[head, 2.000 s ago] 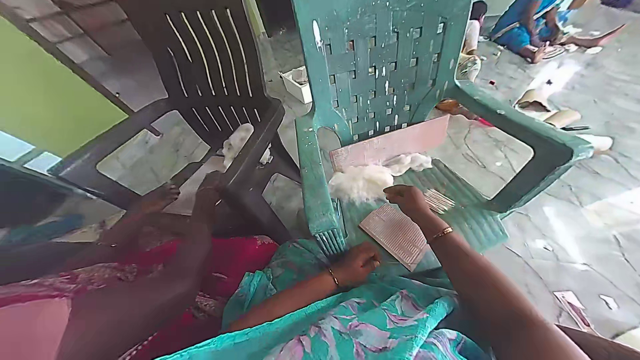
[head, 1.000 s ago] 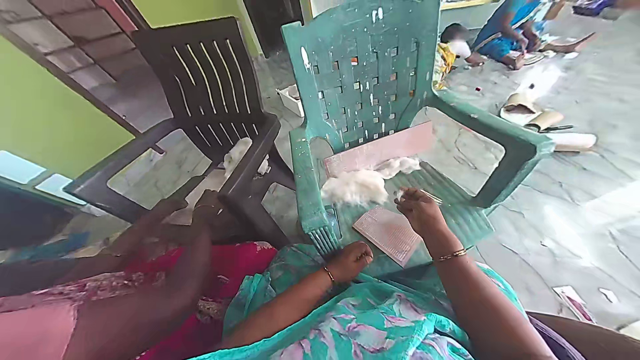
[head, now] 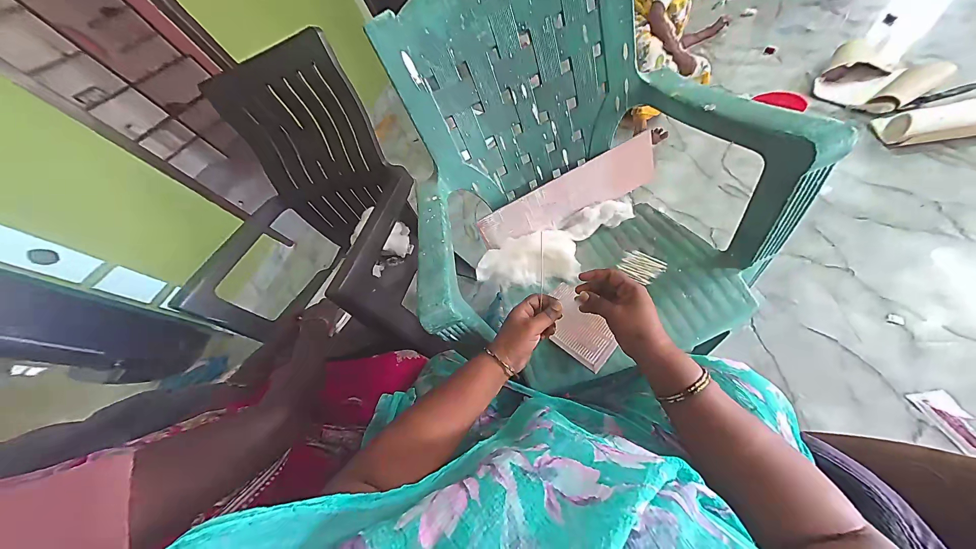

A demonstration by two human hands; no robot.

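My left hand (head: 531, 328) pinches a thin upright stick (head: 542, 263) above the near edge of a green plastic chair (head: 679, 259). Close by on the right, my right hand (head: 616, 305) has its thumb and forefinger nearly together; whether something small is between them I cannot tell. Behind the hands lies a fluffy heap of white cotton (head: 530, 258), with a smaller tuft (head: 598, 217) beyond it. A ridged pale board (head: 583, 332) rests on the seat, partly hidden by my hands. Several thin white cotton wicks (head: 642, 267) lie in a bunch to its right.
A pink board (head: 576, 187) leans against the green backrest. At the left stands a dark plastic chair (head: 305, 130) with cotton on it, and a co-worker's arm (head: 267, 396) reaches there. Curved pale pieces (head: 907, 91) and a red dish (head: 781, 100) lie on the floor; another person sits behind.
My left hand has risen from my lap to beside my right hand and now holds a thin stick upright. My right hand has moved off the bunch of wicks. The view has shifted closer.
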